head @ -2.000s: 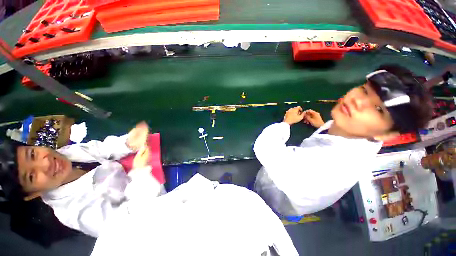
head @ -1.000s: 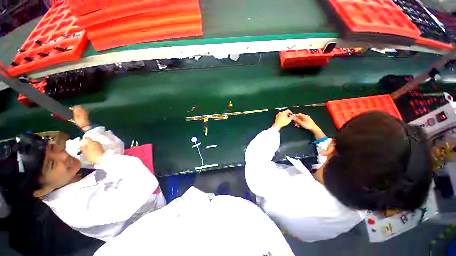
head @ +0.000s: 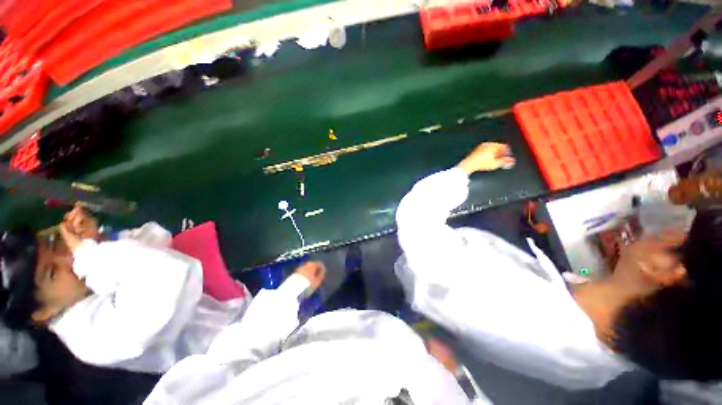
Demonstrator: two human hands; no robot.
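Note:
My left hand [head: 313,275] is small, at the end of a white sleeve below the front edge of the green bench [head: 356,186]. Its fingers look curled, and nothing can be made out in it. A blurred skin-coloured patch beside my coat at the lower right looks like my right hand [head: 443,354]; its fingers are unclear. A small white round part [head: 283,206] with thin white lines lies on the bench ahead of my left hand. A long yellowish strip [head: 348,150] lies beyond it.
A person in a white coat [head: 134,300] sits at left beside a pink-red pad [head: 207,257]. Another person [head: 483,269] sits at right, one hand over the bench, near an orange-red tray [head: 586,134]. More orange-red trays [head: 119,32] stand at far left.
The view has shifted and tilted. My left hand and the skin-coloured patch have come into view. The person at right has leaned down to the right, and the person at left has raised a hand.

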